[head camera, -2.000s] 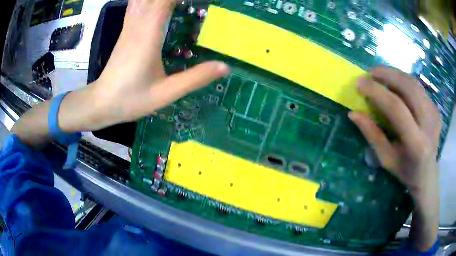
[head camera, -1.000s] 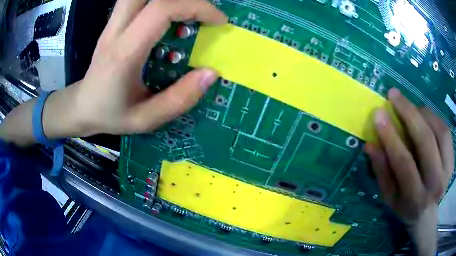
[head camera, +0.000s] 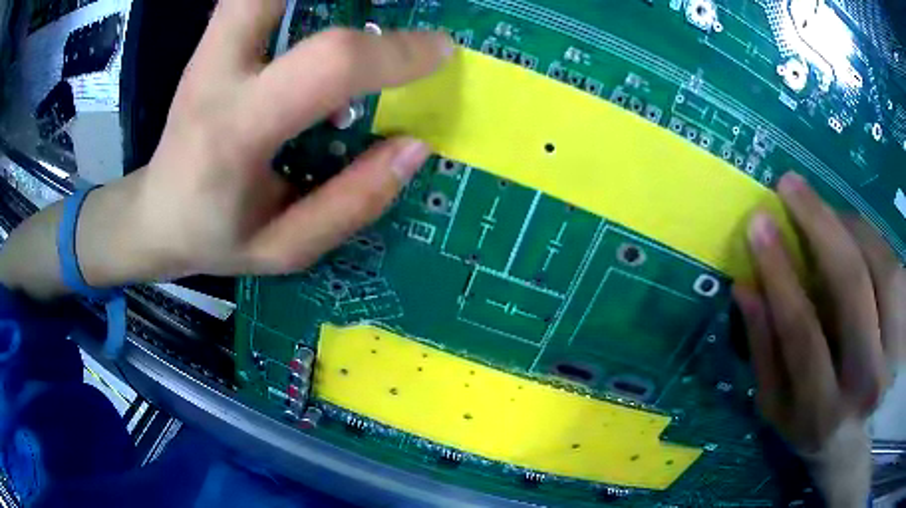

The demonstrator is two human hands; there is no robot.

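A large green circuit board [head camera: 397, 283] fills the middle of the view. A long yellow insulating strip [head camera: 596, 159] lies along its far side, with one small hole visible. My left hand [head camera: 268, 149] has thumb and index finger at the strip's left end, on its two long edges. My right hand [head camera: 815, 298] has its fingers and thumb around the strip's right end. A lower insulating sheet [head camera: 497, 412], yellow with small holes and a stepped right end, lies flat on the board's near side. Neither hand touches it.
A metal rail [head camera: 268, 437] runs along the board's near edge. A dark area [head camera: 154, 89] lies left of the board behind my left wrist. A blue wrist strap [head camera: 75, 238] is on my left wrist. Small red-marked parts [head camera: 297, 382] stand by the lower sheet's left end.
My left hand came down from above the board onto the strip's left end. The strip's right end stays between my right fingers. The board appears larger and slightly shifted in view.
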